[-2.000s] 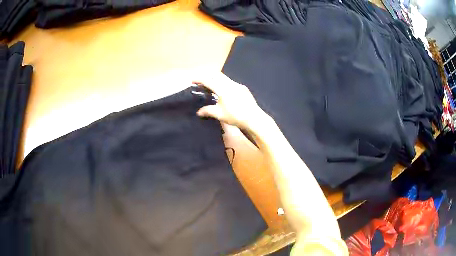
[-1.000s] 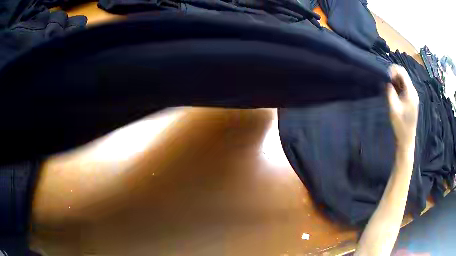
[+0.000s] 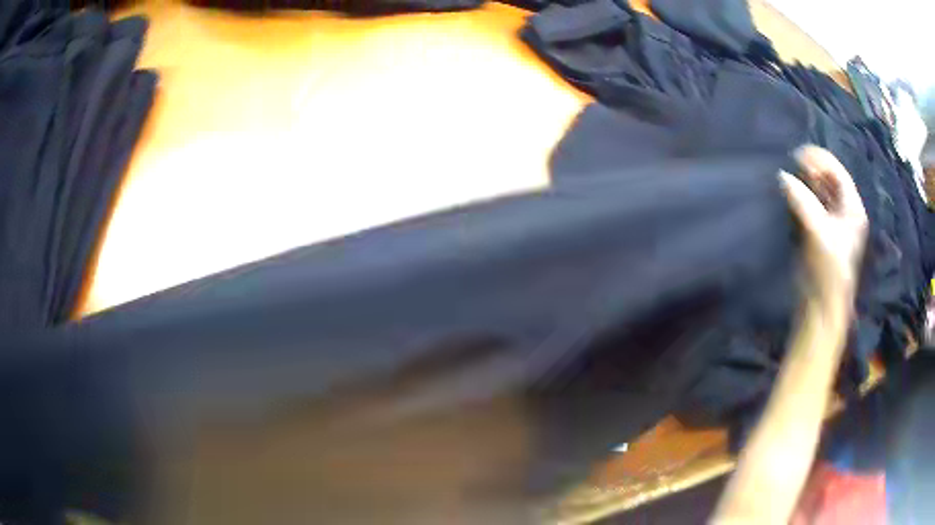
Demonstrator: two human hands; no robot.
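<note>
My right hand (image 3: 828, 210) is at the right, its fingers closed on the edge of a black garment (image 3: 441, 277), likely trousers. The garment is stretched from my hand across to the lower left and is blurred by motion. Its right end lies over other black cloth. My left hand is not in view. Whether snips are in my right palm cannot be seen.
Layered black garments (image 3: 62, 164) lie at the left of the orange-brown table (image 3: 338, 113). More black piles (image 3: 656, 62) lie at the far side and right. A small white scrap (image 3: 619, 447) is near the front edge. A red bag (image 3: 846, 497) shows at lower right.
The garment was near the middle, then was lifted and swept up across the view with my right hand at the right. Now it hangs lower, over the near part of the table.
</note>
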